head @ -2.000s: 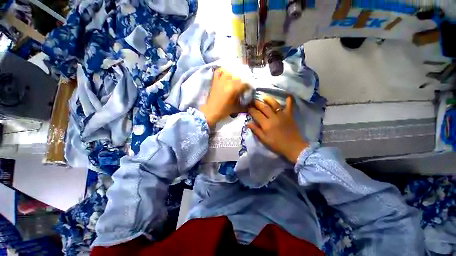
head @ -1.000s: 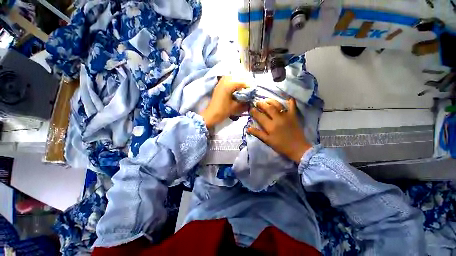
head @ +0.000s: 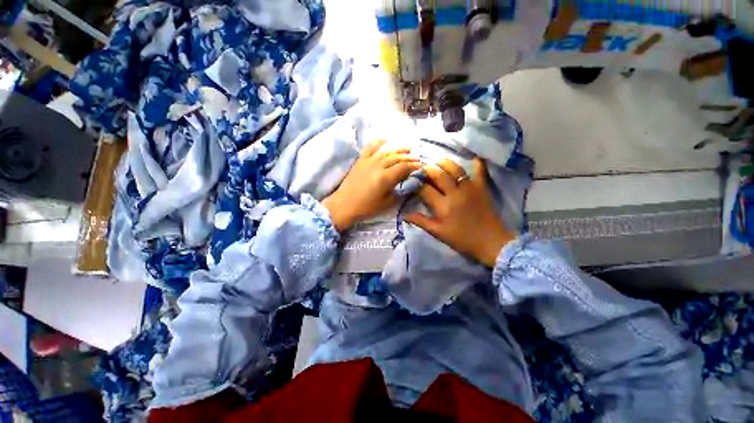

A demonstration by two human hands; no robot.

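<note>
A floral garment piece lies wrong side up (head: 438, 277), pale blue-white with a darker edge, under and in front of the presser foot (head: 420, 106). My left hand (head: 374, 183) is just left of and below the foot, its fingers on the cloth, with a small pale fold at its fingertips. My right hand (head: 460, 202), with a ring, lies flatter on the cloth, its fingertips touching the same fold. The needle area is washed out by bright light, so the stitch point cannot be made out.
The sewing machine head (head: 529, 41) stands above the work. A large fabric bundle (head: 186, 107) lies at the left, beside a brown taped strip (head: 101, 206). A grey machine housing (head: 41, 144) is at far left. The grey table edge (head: 628, 235) runs right. Blue loops show at far right.
My left hand has gone from a closed pinch on the bunched fold to a flatter pose with fingers stretched over the cloth. My right hand stays nearly in place. The whole view has shifted slightly.
</note>
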